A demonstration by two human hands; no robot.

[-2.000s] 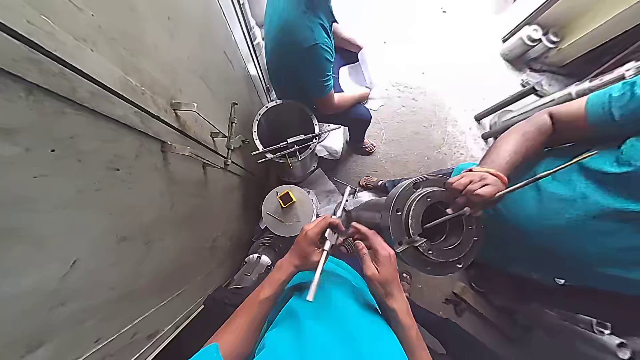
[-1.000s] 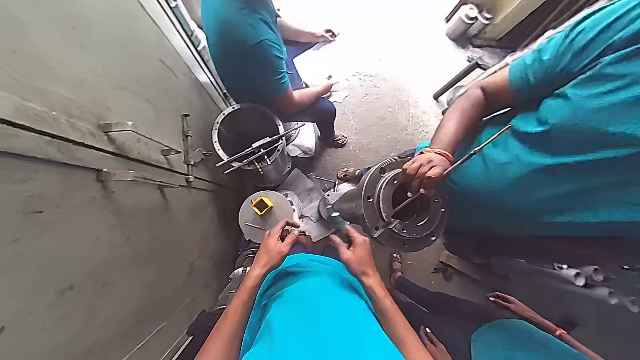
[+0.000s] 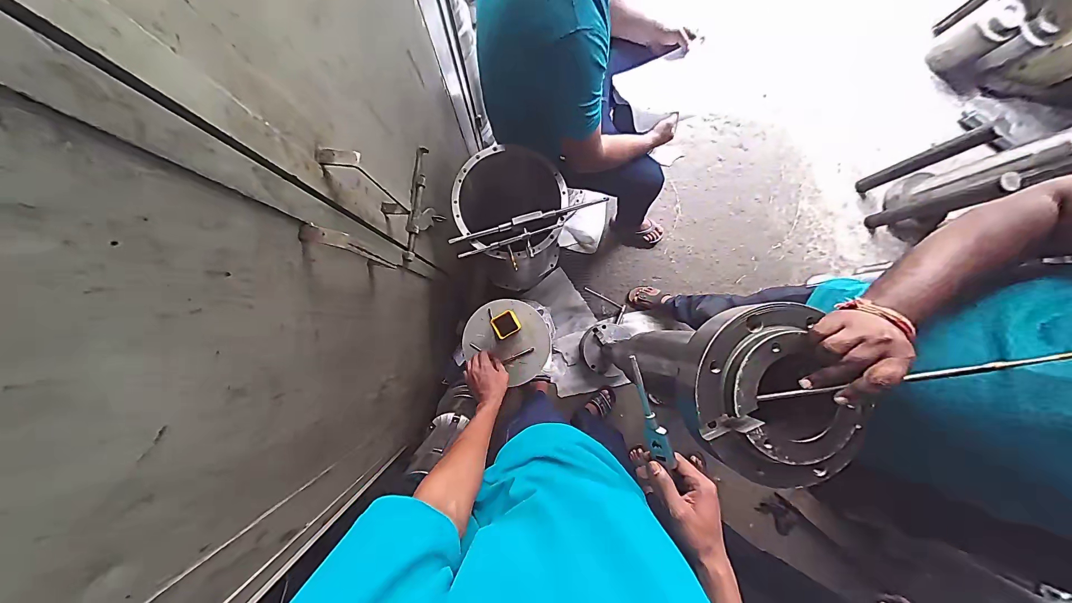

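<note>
My left hand (image 3: 487,378) reaches onto a round pale disc (image 3: 536,331), its fingertips at a thin dark piece on the surface; whether they grip it is unclear. A yellow-and-black square object (image 3: 506,324) and a small thin rod (image 3: 519,355) rest on the disc. In my right hand (image 3: 688,494) is a teal tool with a metal shaft (image 3: 656,423), pointing up and away from me. Just right of it lies a flanged steel cylinder (image 3: 708,364), where a co-worker's hand (image 3: 867,352) holds a long thin rod (image 3: 988,367) entering the bore.
An open flanged drum (image 3: 459,197) carries metal rods with handles (image 3: 526,219) across its rim. Beside it a seated person (image 3: 544,84) faces the bright floor. A large metal door panel with latches (image 3: 416,205) runs along the left. Metal bars and pipes (image 3: 938,159) lie at upper right.
My left hand has moved onto the round disc. My right hand now holds the teal tool out to the right. The metal tool in my hands two seconds ago is no longer between them.
</note>
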